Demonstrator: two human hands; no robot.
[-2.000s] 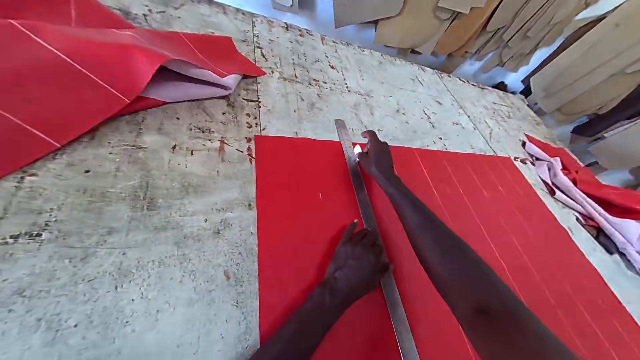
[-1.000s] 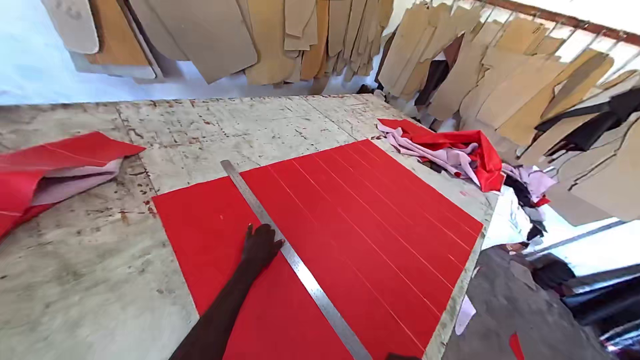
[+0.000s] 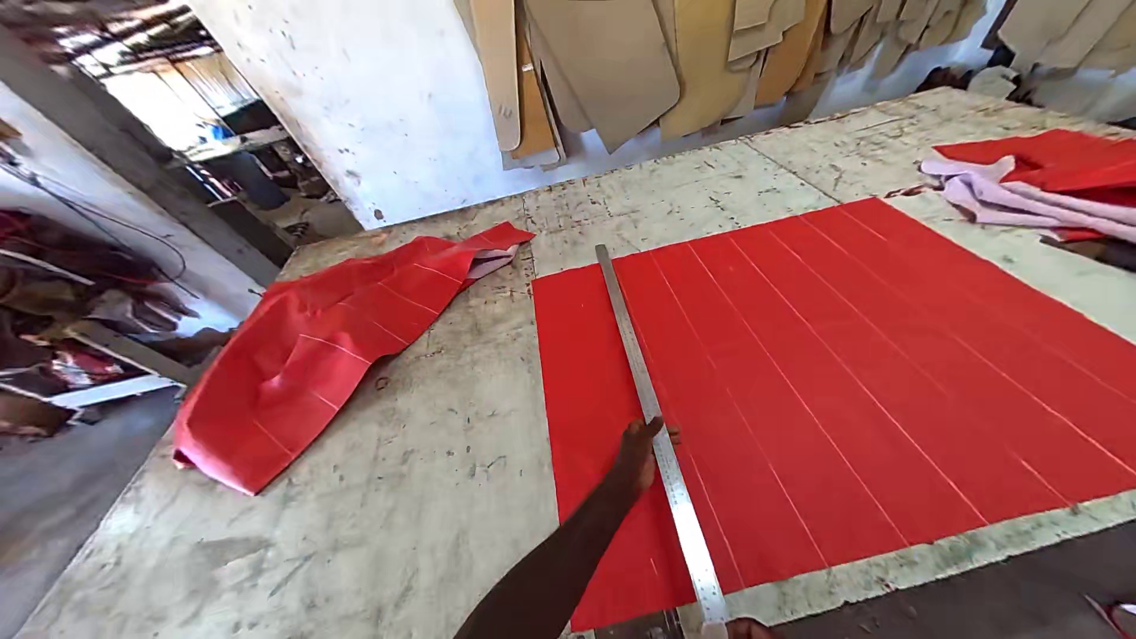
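A red sheet with pale lines drawn across it [image 3: 799, 355], perhaps leather or coated fabric, lies flat on the worktable. Across its left part rests a long metal ruler [image 3: 632, 346], its far end just past the sheet's far edge. My left hand [image 3: 646, 448] grips the ruler near its middle, thumb on top and fingertips showing at the right side. Only part of my right hand [image 3: 750, 628] shows at the bottom edge, beside the ruler's near end; its fingers and anything in them are mostly hidden.
A crumpled red piece with lines [image 3: 328, 346] lies at the left of the scratched worktable [image 3: 426, 497]. Red and pale pink material [image 3: 1047, 186] is heaped at the far right. Cardboard patterns [image 3: 612, 71] hang on the wall behind. The table's near edge runs along the lower right.
My right hand has moved from the ruler's far end to its near end. My left hand, earlier lying on the ruler, now grips it around the edges. The view has swung about widely.
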